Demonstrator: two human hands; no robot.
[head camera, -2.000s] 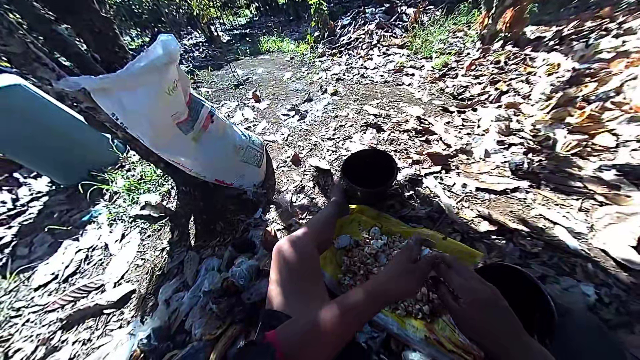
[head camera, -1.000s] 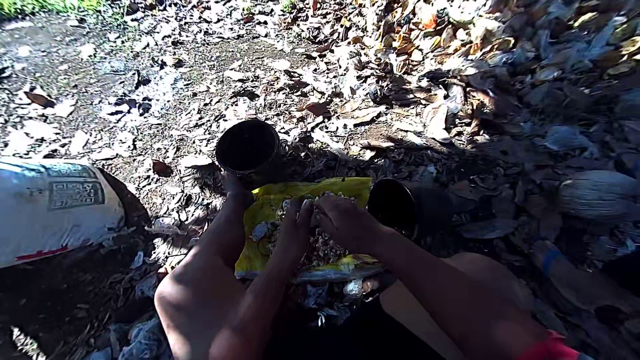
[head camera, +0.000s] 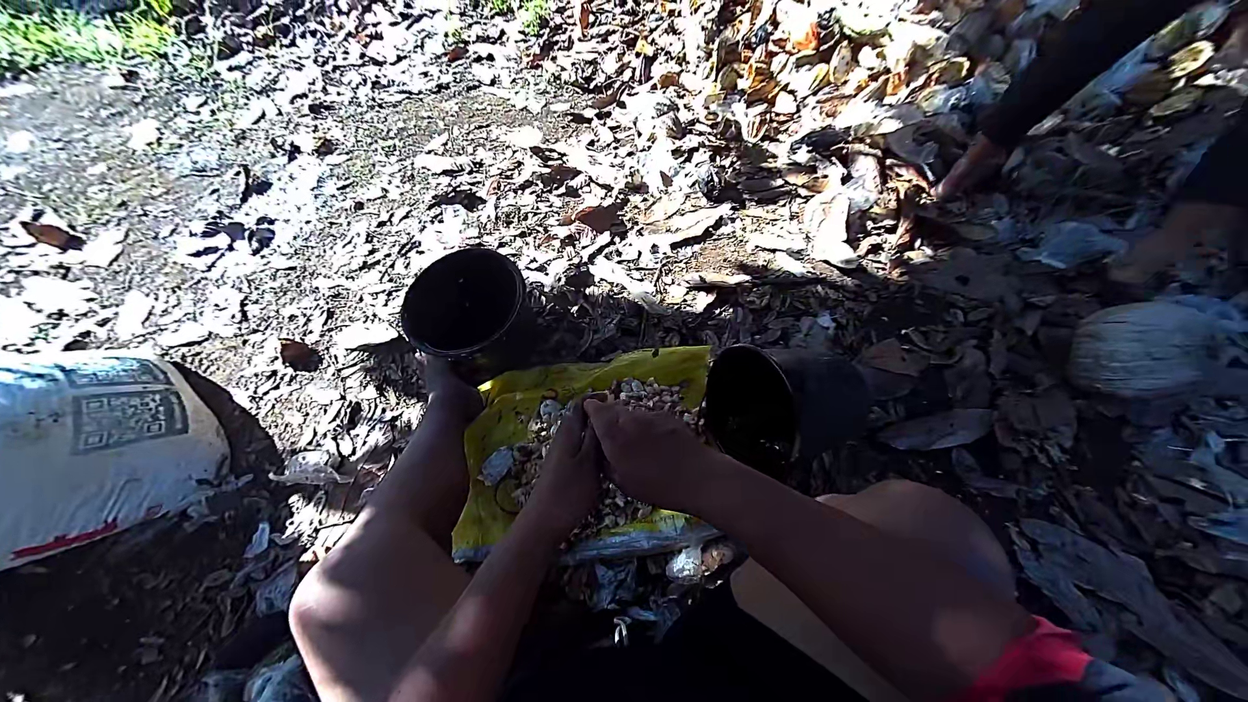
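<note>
A yellow plastic sack (head camera: 595, 375) lies spread on the ground between my knees, with a heap of small pale brown pieces (head camera: 643, 393) on it. My left hand (head camera: 568, 466) and my right hand (head camera: 648, 453) meet over the heap, fingertips together. Whatever is between the fingers is too dark and small to tell. A black plastic pot (head camera: 468, 304) stands behind the sack's left corner. Another black pot (head camera: 760, 405) lies on its side at the sack's right edge, close to my right hand.
A white sack (head camera: 127, 439) with printing lies at the left. Dry leaves (head camera: 721, 234) cover the ground. At the upper right another person's hand (head camera: 970, 168) reaches to the leaves. A pale rounded bundle (head camera: 1131, 349) lies at the right.
The view has swung right and down from the first frame. Another person's arms have come in at the upper right. My hands stay together over the heap.
</note>
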